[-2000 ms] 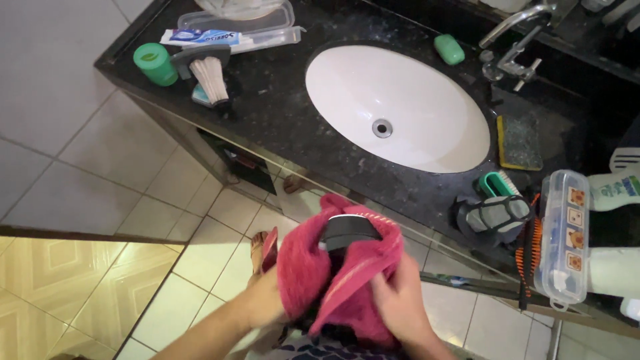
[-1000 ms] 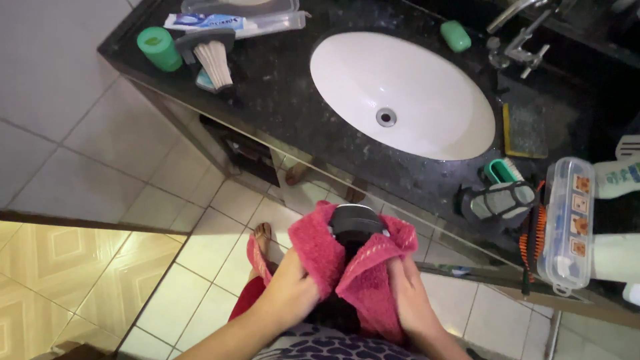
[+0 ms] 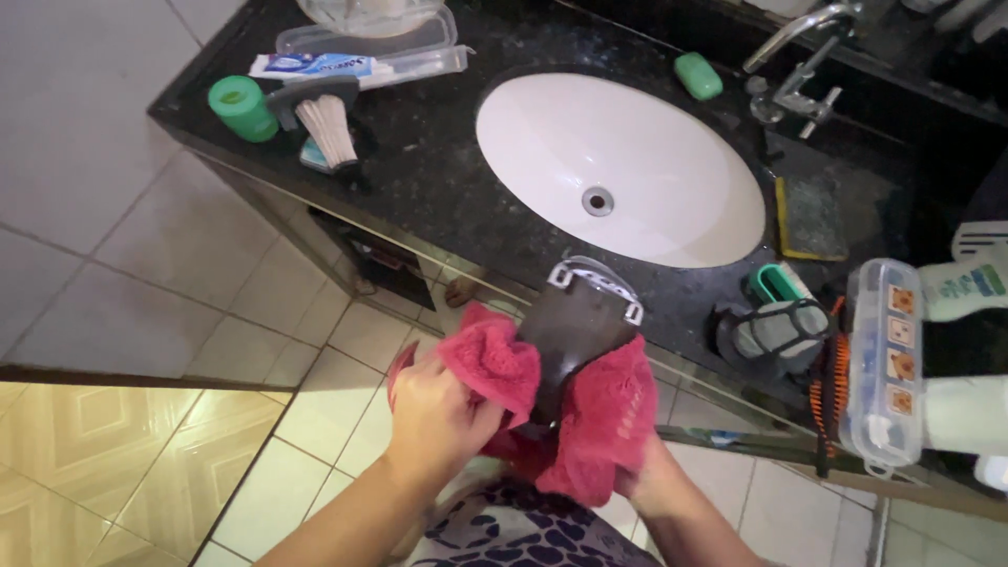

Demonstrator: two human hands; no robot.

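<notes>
A dark translucent plastic container (image 3: 571, 327) with a clear clip-like rim stands out of a pink terry towel (image 3: 610, 417), in front of the counter's edge. My left hand (image 3: 441, 409) is closed on the towel's left part, against the container's left side. On the other side my right hand (image 3: 638, 468) grips the towel around the container's lower right; its fingers are mostly hidden by the cloth. The container's lower end is partly covered by the towel.
Beyond the container is a white oval sink (image 3: 622, 157) in a black stone counter (image 3: 417, 157). A faucet (image 3: 795, 79), green soap (image 3: 698, 76) and sponge (image 3: 811, 218) lie behind and right. A clear organizer box (image 3: 886, 362) is at right; a brush (image 3: 327, 130) and green-capped container (image 3: 242, 108) at left.
The dark container now shows much more of its body above the towel, with its clear rim toward the sink. The towel has opened out to both sides of it, with both hands still on it.
</notes>
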